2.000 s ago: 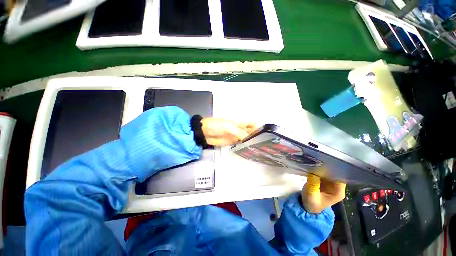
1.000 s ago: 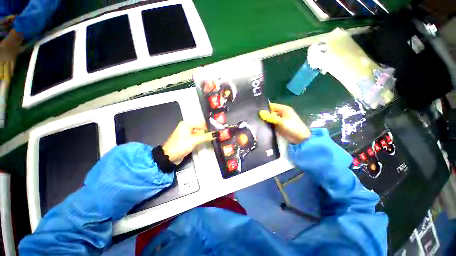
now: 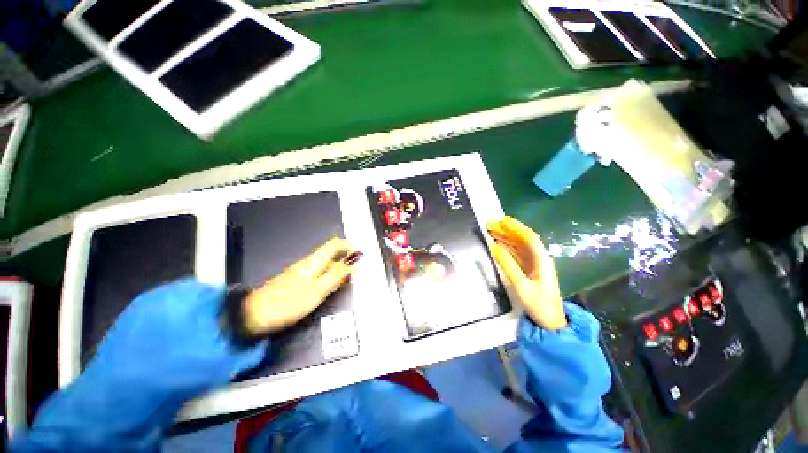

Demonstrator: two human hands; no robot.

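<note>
A tablet with a printed protective film [image 3: 438, 257] lies in the right slot of the white foam tray [image 3: 376, 334] in front of me. A dark grey tablet with a white barcode label [image 3: 283, 232] lies in the middle slot, and another dark tablet [image 3: 142, 257] in the left slot. My left hand [image 3: 297, 287] is over the middle tablet with its fingers bent; whether it grips anything cannot be told. My right hand [image 3: 530, 270] is at the right edge of the tray beside the printed tablet, fingers extended and holding nothing visible.
Foam trays with dark tablets stand on the green conveyor [image 3: 399, 97], at upper left [image 3: 199, 62] and upper right [image 3: 611, 35]. A blue box [image 3: 564, 168] and pale yellowish sheets [image 3: 651, 142] lie right. A printed film stack [image 3: 691, 349] is on the dark side table.
The printed tablet has gone from between my hands down into the right slot. My right hand has let go of it. The upper left tray has shifted and turned.
</note>
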